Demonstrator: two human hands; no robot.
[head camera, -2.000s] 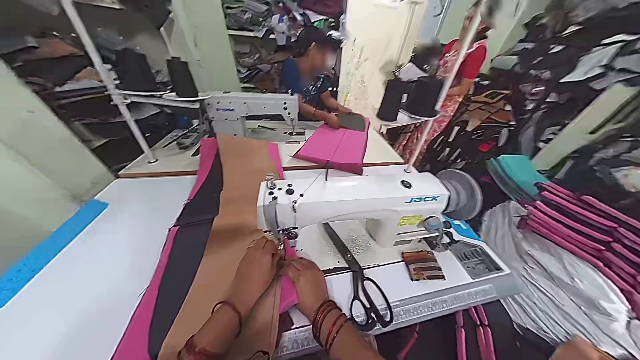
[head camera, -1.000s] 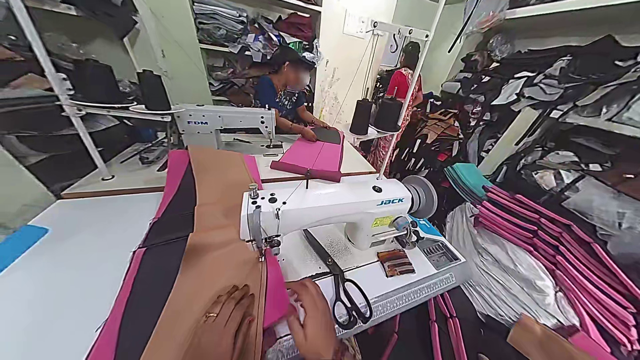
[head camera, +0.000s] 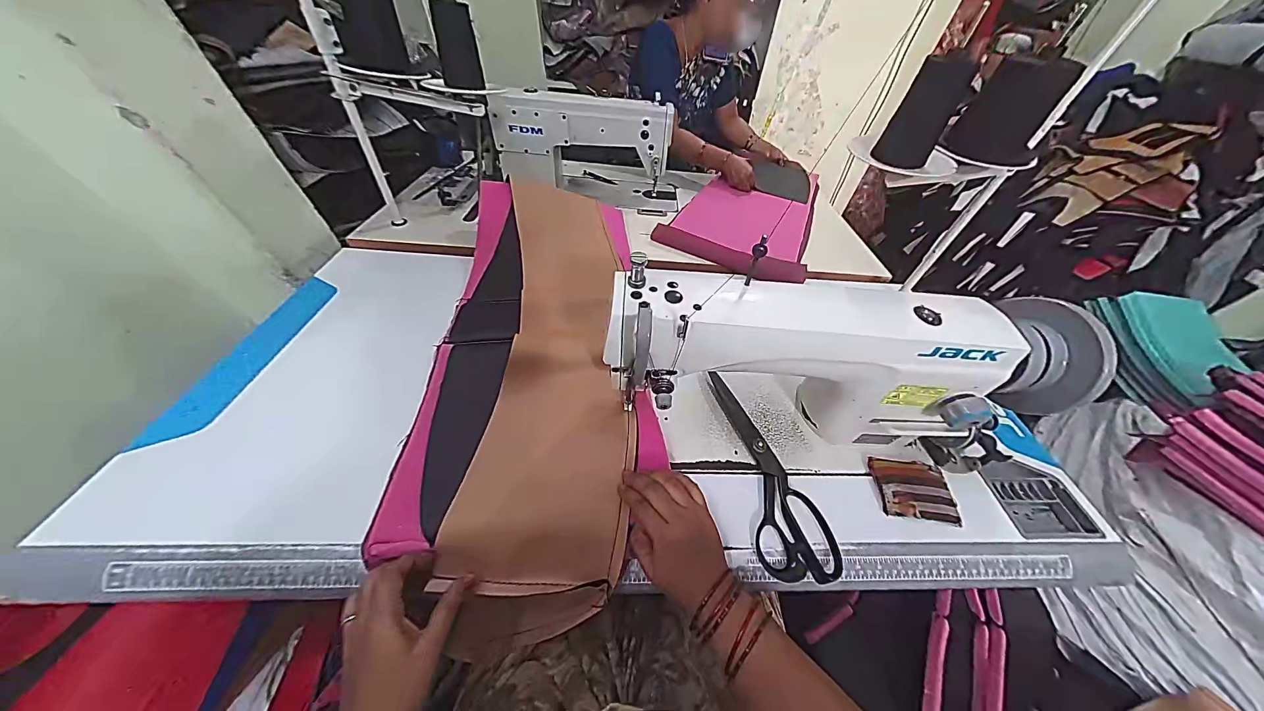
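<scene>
A long tan, black and pink workpiece lies on the white sewing table, its right edge under the needle of a Jack sewing machine. My left hand grips its near left corner at the table's front edge, thumb on top of the tan piece. My right hand rests on the right edge just below the needle, fingers bent on the seam; whether it pinches the material I cannot tell. Black-handled scissors lie right of the needle, with a small striped swatch beyond them.
Behind stands an FDM sewing machine, where another person holds a pink piece. Black thread cones stand on a rack. Pink and black pieces and teal pieces are stacked at right. Red material lies below the table's front.
My left hand has moved from the tan surface to the workpiece's near left corner. My right hand stays near the seam. The view has shifted closer to the table.
</scene>
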